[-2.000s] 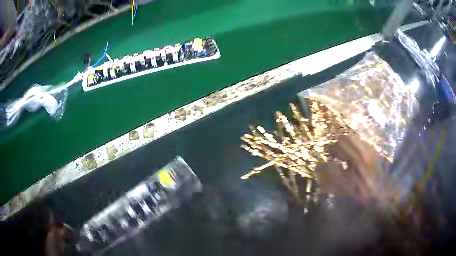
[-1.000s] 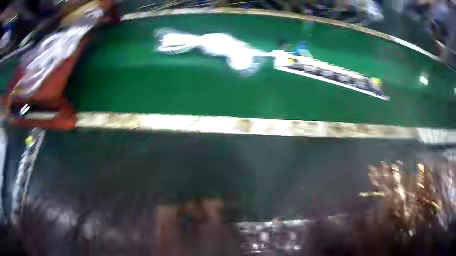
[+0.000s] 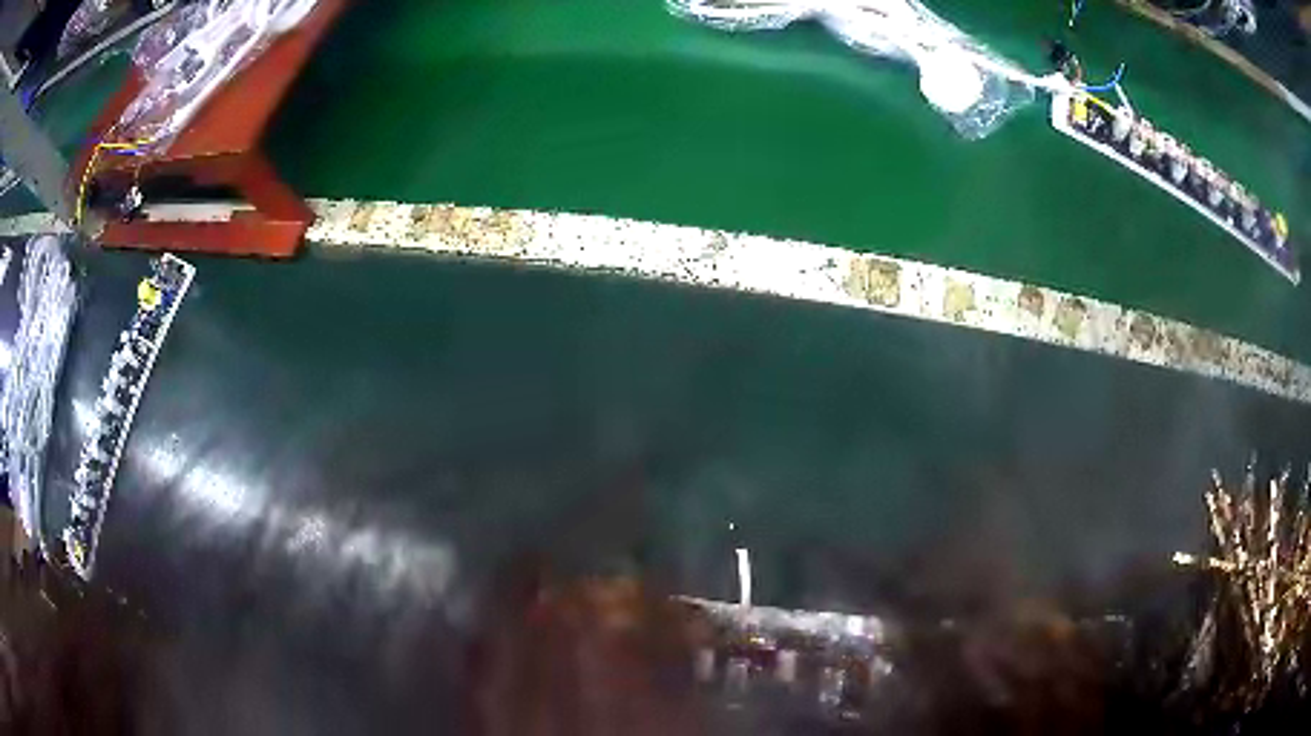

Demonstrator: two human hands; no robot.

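An open power strip housing (image 3: 798,661) lies at the bottom edge, blurred and cut off, with a short thin white piece (image 3: 743,575) upright at its far edge. My left hand (image 3: 590,654) is a reddish-brown blur left of this housing. My right hand (image 3: 1006,661) is a dark brown blur right of it. The fingers of both cannot be made out, nor whether they touch the housing. A pile of brass contact strips (image 3: 1265,575) stands at the right edge.
A white rail (image 3: 647,255) separates the dark bench (image 3: 575,388) from the green belt (image 3: 575,115). Another housing (image 3: 1179,180) with a bagged cord (image 3: 935,65) is on the belt. A red-orange stand (image 3: 273,187) holds bagged cords at left. Another housing (image 3: 122,410) lies below it.
The view has shifted, so the stand and left housing sit further in from the left. The belt housing and its cord appear further right and higher. The bottom housing remains low in view.
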